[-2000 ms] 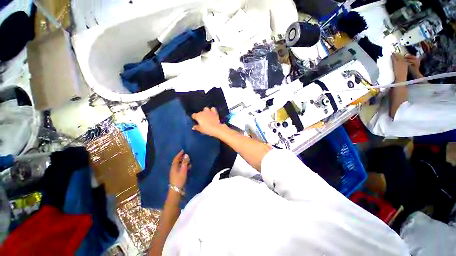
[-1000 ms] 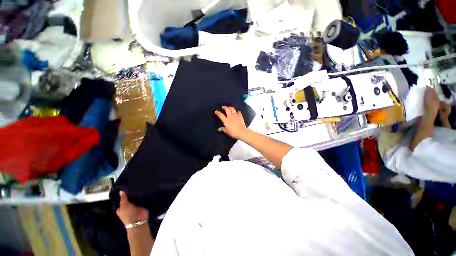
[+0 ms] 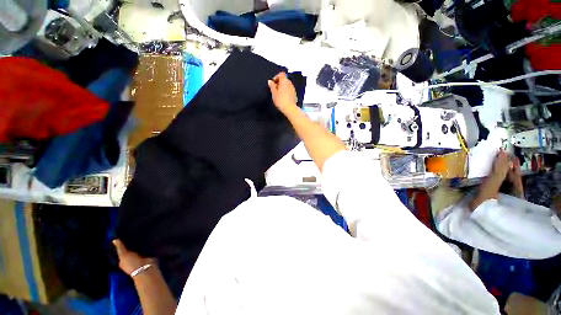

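Observation:
A large black panel (image 3: 203, 135) lies over the table in front of me and hangs over its front edge at the lower left. My left hand (image 3: 127, 255) grips its lower left edge, the fingertips partly hidden by the fabric. My right hand (image 3: 283, 92) is at the panel's upper right edge, fingers bent and bunched; I cannot tell whether cloth is pinched between them. A small black part of the fabric (image 3: 298, 86) shows just right of that hand.
A white overlock machine (image 3: 400, 127) stands right of the panel. A taped brown board (image 3: 156, 92) and a red bag (image 3: 46, 98) are at left. Folded blue pieces (image 3: 286, 23), a clear bag of dark parts (image 3: 350, 77) and a black cone (image 3: 415, 63) are behind. Another person's hands (image 3: 505, 169) show at right.
The blue-faced panel seen first is replaced in view by a black surface. My left hand has moved down and left, stretching the panel over the edge. My right hand has moved up to the panel's upper edge.

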